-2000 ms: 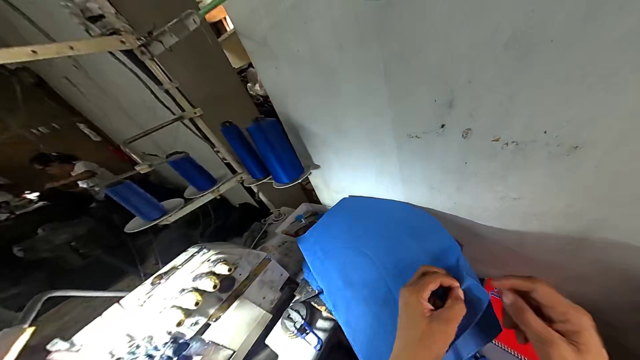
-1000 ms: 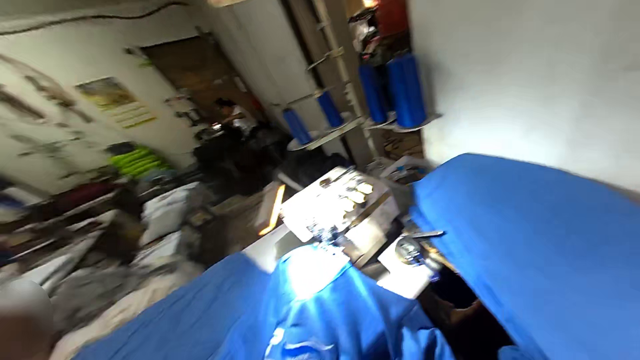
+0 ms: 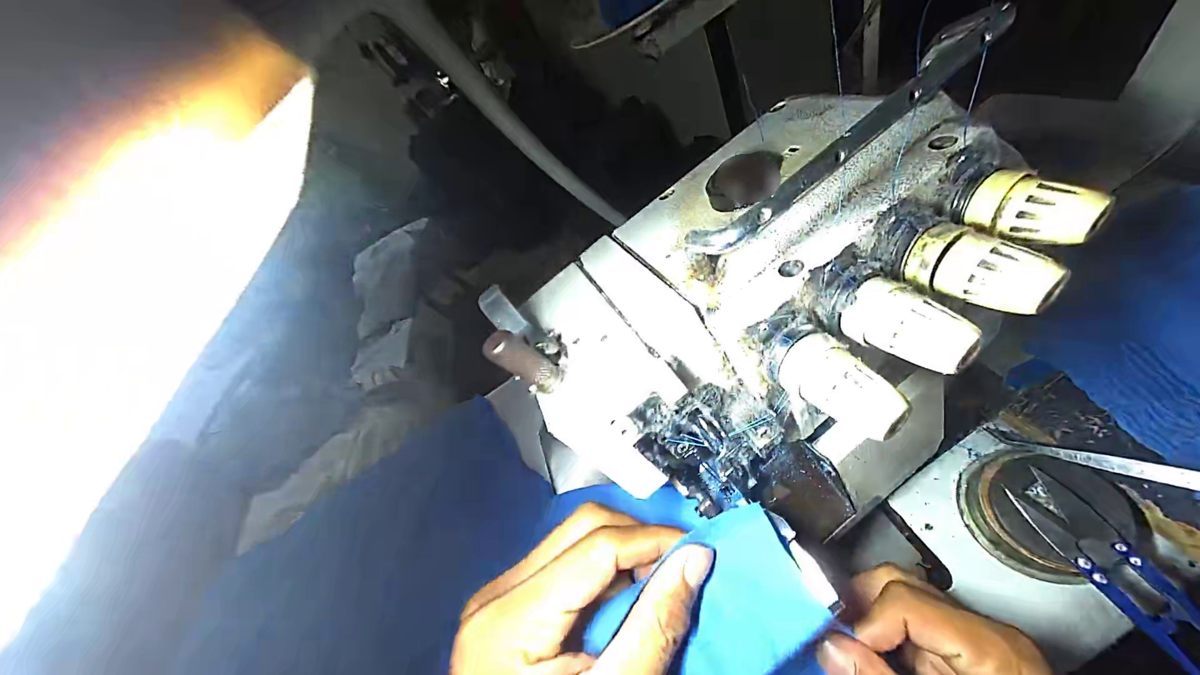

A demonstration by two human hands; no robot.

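Observation:
An overlock sewing machine (image 3: 656, 309) fills the middle of the view, threaded in blue, with several cream tension knobs (image 3: 984, 267) on its right side. Just below its looper and presser area (image 3: 712, 450) a piece of blue fabric (image 3: 750, 591) is held up close to the needles. My left hand (image 3: 581, 600) pinches this fabric between thumb and fingers. At the fabric's lower right edge, my right hand (image 3: 923, 628) grips with the fingertips; part of that hand is cut off by the frame.
Thread snips with blue handles (image 3: 1106, 562) lie at the right on a round metal plate (image 3: 1022, 511), beside a metal strip (image 3: 1116, 464). More blue cloth (image 3: 1125, 328) is at the right edge and blue cloth (image 3: 394, 553) spreads at lower left. A glaring lamp (image 3: 141, 281) stands close at left.
The view has swung and come much closer to the sewing machine. Both hands, earlier over blue cloth near the wall, now hold blue fabric at the machine's needle area.

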